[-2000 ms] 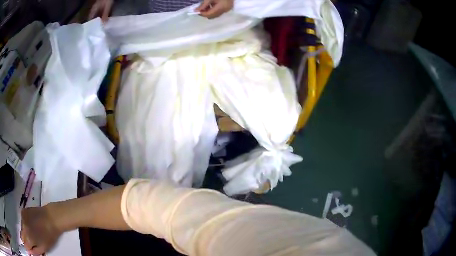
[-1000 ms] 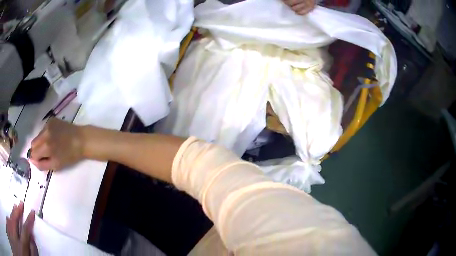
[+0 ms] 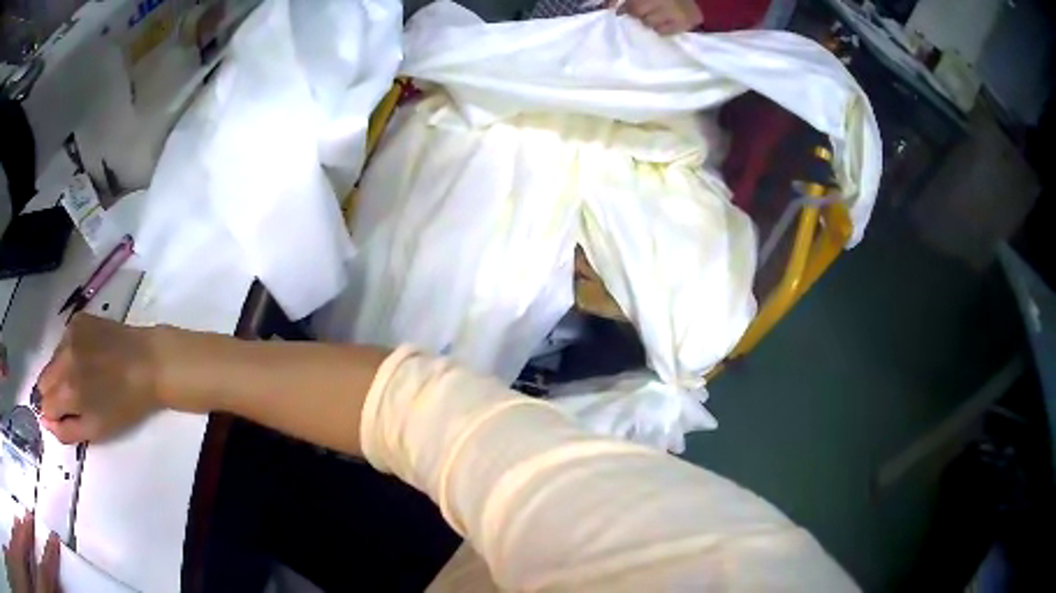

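My right hand (image 3: 102, 380) is at the left, beside the bright needle area, with its fingers curled down over the machine bed (image 3: 58, 492). A small dark spot shows at its fingertips; I cannot tell if it is held. My left hand (image 3: 31, 558) is cut off at the bottom left corner, its fingers apart at the edge of a white fabric piece (image 3: 90, 570). The pink-handled thread snips (image 3: 102, 276) lie on the table just beyond my right hand. The needle is not clearly visible in the glare.
White cloth pieces (image 3: 249, 162) hang over the table edge. Cream gathered garments (image 3: 486, 220) lie over a yellow-framed holder (image 3: 799, 266). Another person's hand (image 3: 666, 14) holds white cloth at the top. A black object (image 3: 35, 241) and a printed label (image 3: 81, 199) lie near the snips.
Over two seconds the view has swung left, showing more of the table and my left hand. Since one second ago, my right hand stays by the needle area; the other person's hand remains on the cloth.
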